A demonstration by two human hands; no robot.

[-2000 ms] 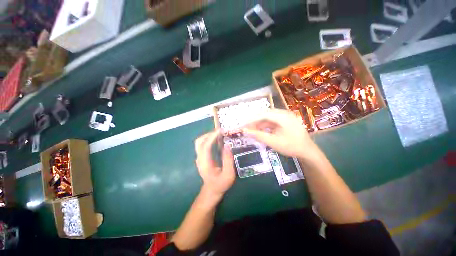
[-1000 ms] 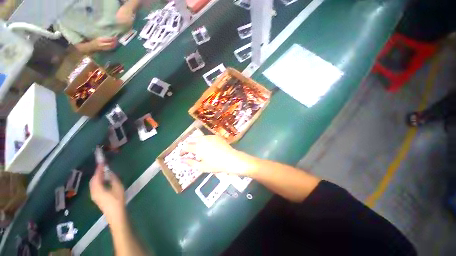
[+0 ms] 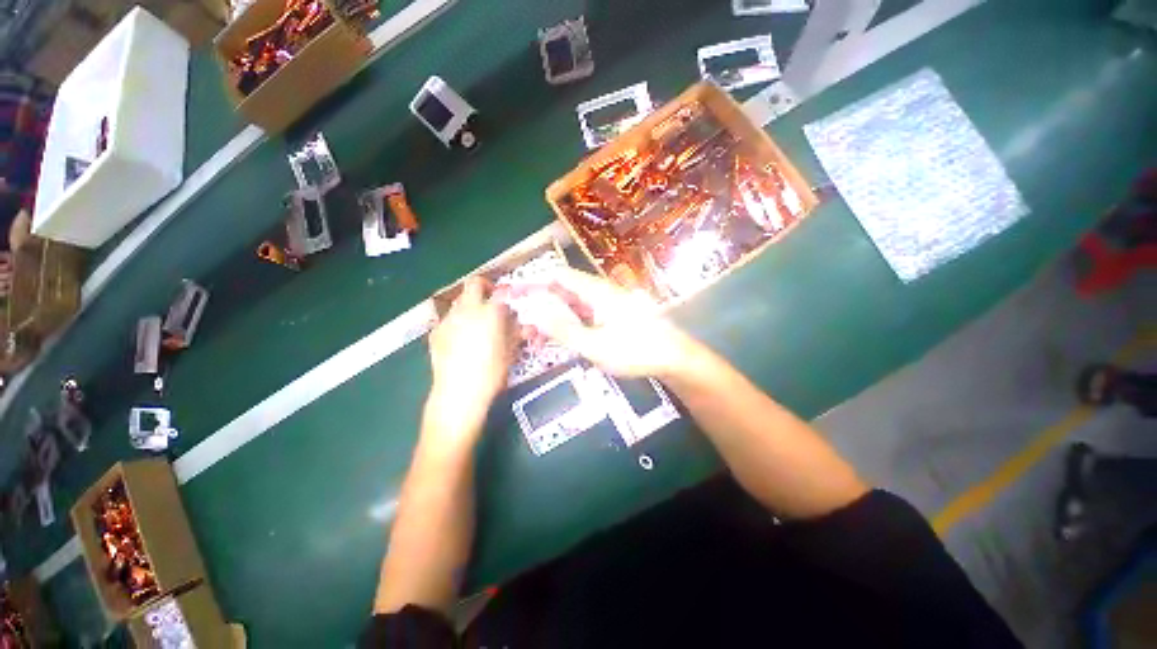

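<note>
My left hand [image 3: 470, 342] and my right hand [image 3: 609, 323] are close together over the small ring box [image 3: 547, 365]. White rings show between and beside the fingers. The fingertips are bright and blurred, so what they pinch cannot be told. Two flat white windowed frames lie on the green bench just below the box, one [image 3: 532, 435] at left and one [image 3: 659, 420] at right, partly touching. A single white ring [image 3: 647, 463] lies below them. The larger flex box [image 3: 803, 203], full of copper-orange strips, stands right of the ring box.
A bubbly pale sheet [image 3: 916, 178] lies at right. Windowed frames [image 3: 442, 112] are scattered on the dark green conveyor. A white bin [image 3: 114, 133] and another cardboard box [image 3: 273, 102] stand on its far side. More boxes [image 3: 171, 539] are at lower left. Dark shoes [image 3: 1078, 488] show at right.
My left hand has come back from over the conveyor to beside my right hand at the ring box. The camera view has turned and shifted.
</note>
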